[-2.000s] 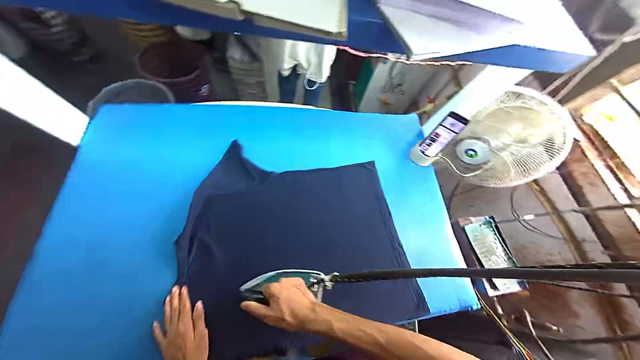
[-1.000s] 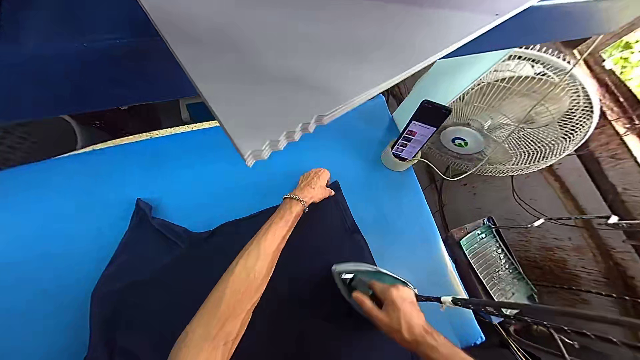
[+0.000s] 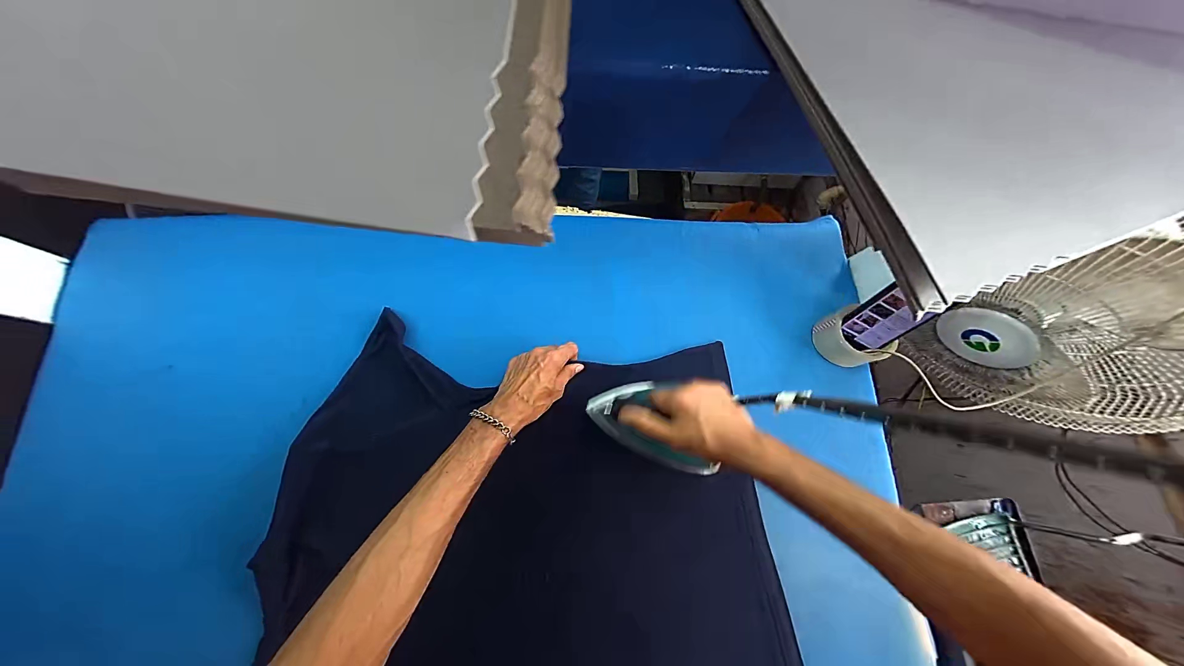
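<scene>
A dark navy garment [image 3: 592, 546] lies spread on a blue padded ironing table [image 3: 222, 305]. My right hand [image 3: 698, 421] is closed round the handle of an iron [image 3: 647, 444], whose soleplate is on the upper right part of the cloth; the hand is slightly blurred. The iron's tip points to the upper left, and a dark cord runs off to the right. My left hand [image 3: 536, 379], with a chain bracelet at the wrist, is at the garment's upper edge, left of the iron. Its fingers are bent at the edge; whether they pinch the cloth is unclear.
Stacks of pale sheets [image 3: 259, 102] overhang the table's far side at the upper left and upper right. A phone [image 3: 883, 319] leans in a white holder [image 3: 837, 338] at the right corner, beside a fan [image 3: 1091, 342]. A metal iron rest [image 3: 994, 536] stands at the lower right.
My left hand, flat at the garment's lower left two seconds ago, is now at its upper edge. The iron has moved up the cloth, near that edge. The view has shifted.
</scene>
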